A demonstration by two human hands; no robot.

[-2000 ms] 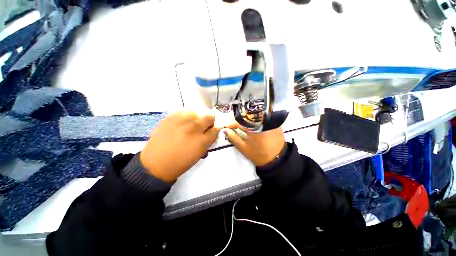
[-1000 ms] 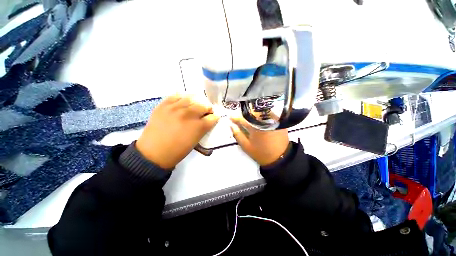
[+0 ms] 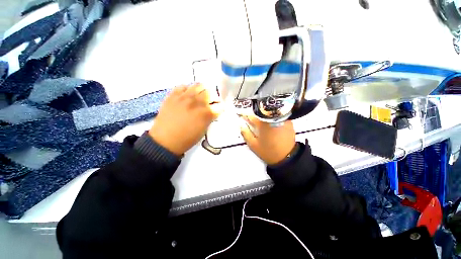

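Note:
A pale grey-blue denim strip [image 3: 121,110] lies on the white table and runs from the left to under my left hand [image 3: 183,119]. The left hand's fingers are bent over the strip's right end, near the needle area. My right hand [image 3: 270,141] is just right of it, below the machine head, with its fingertips pointing at the needle area; I cannot tell if it holds anything. The sewing machine [image 3: 263,76] stands over the fingertips, white with a blue stripe. The needle and presser foot are blurred by glare.
A heap of dark and light denim strips [image 3: 45,131] covers the table's left side. A black phone [image 3: 365,134] lies at the right, with a yellow item [image 3: 381,114] behind it. A red item [image 3: 423,205] and a blue crate [image 3: 423,169] are below right. A white cable hangs over the black jacket.
The view has shifted, so most things sit further right. My hands are slightly further apart, and the dark-edged slot between them shows more. The strip still lies under my left hand.

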